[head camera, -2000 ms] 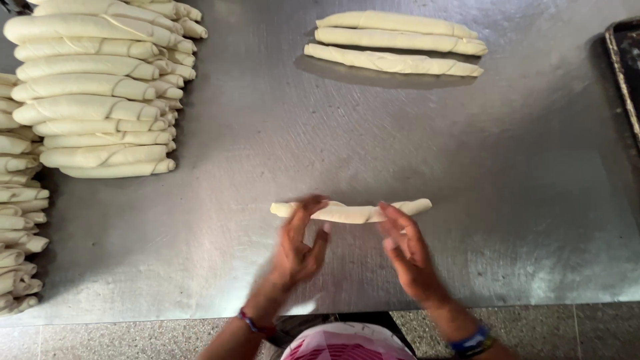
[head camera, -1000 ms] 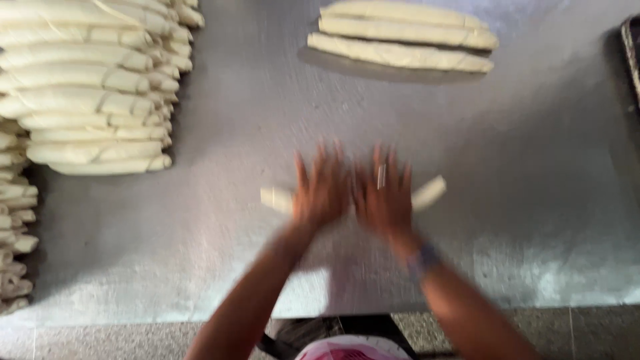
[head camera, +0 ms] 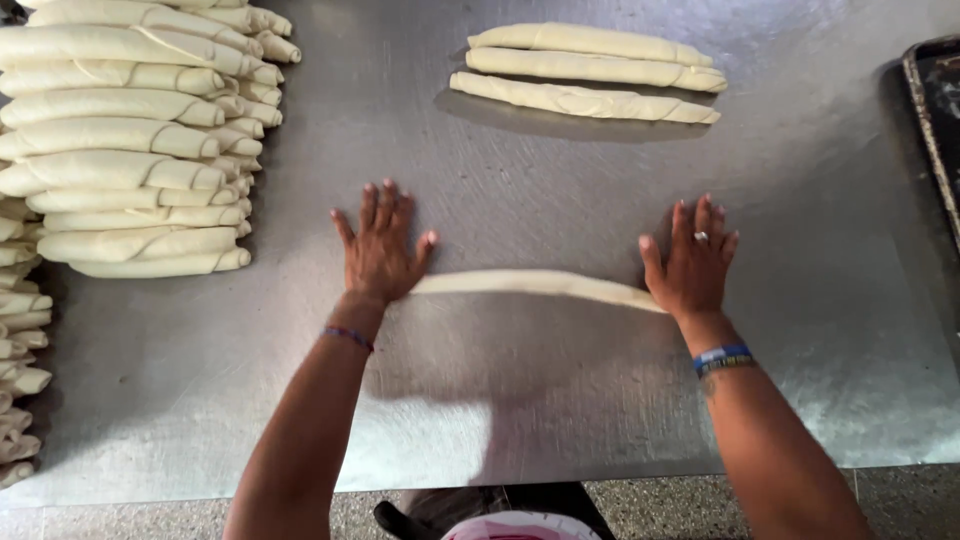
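A long, thin roll of dough [head camera: 536, 283] lies crosswise on the steel table [head camera: 585, 420]. My left hand [head camera: 382, 251] is flat over its left end, fingers spread and pointing away from me. Over the right end rests my right hand [head camera: 691, 262], also flat with fingers apart and a ring on one finger. The heels of both hands cover the ends of the dough, so the tips are hidden. Beyond them, three thicker dough rolls [head camera: 592, 67] lie side by side, the nearest slightly apart from the other two.
A large pile of rolled dough pieces [head camera: 127, 169] fills the left side, with another stack [head camera: 19, 337] at the left edge. The rim of a dark metal tray [head camera: 930, 135] shows at the right. The table's near edge runs before my body.
My hands were close together on the middle of the dough and have moved apart to its ends. The dough is now longer and thinner.
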